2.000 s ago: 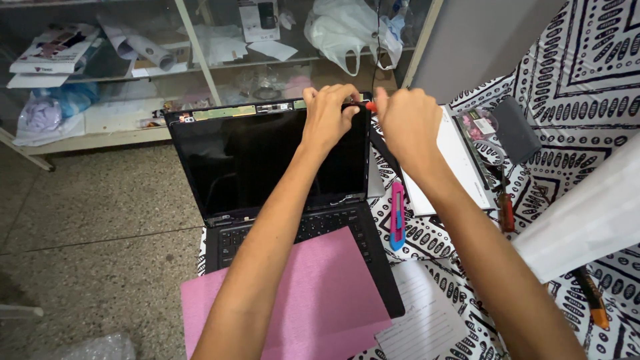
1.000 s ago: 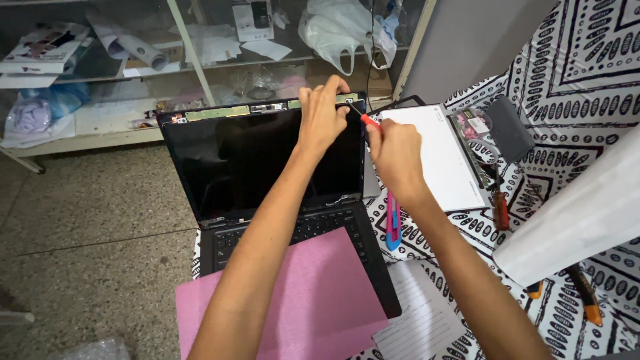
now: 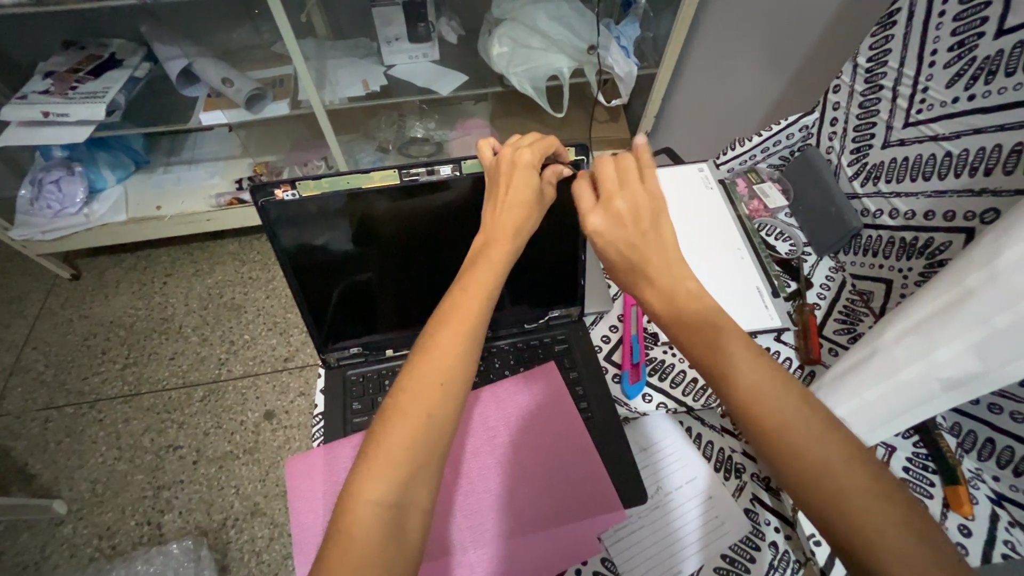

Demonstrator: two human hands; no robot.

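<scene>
My left hand point(image 3: 524, 180) is at the top right corner of an open laptop's screen point(image 3: 384, 256), its fingertips pinched at the edge. The bezel is off, and thin circuit boards point(image 3: 348, 181) show along the top. Close beside it, my right hand point(image 3: 624, 216) has bent fingers at the same corner, with one finger raised. Something small and dark lies between the two hands' fingertips; whether either hand grips it is unclear. A pink sheet point(image 3: 496, 472) covers part of the laptop keyboard point(image 3: 512, 360).
Right of the laptop lie a pink and blue utility knife point(image 3: 633, 352), a white display panel point(image 3: 716, 248), a small clear box point(image 3: 760, 192), a red-handled screwdriver point(image 3: 807, 332) and lined paper point(image 3: 680, 504). Behind stands a shelf unit point(image 3: 308, 80) with plastic bags point(image 3: 544, 48).
A red-handled tool showed in my right hand before; its red handle is no longer visible there. The fingers of my right hand have loosened from a fist, and one now points up.
</scene>
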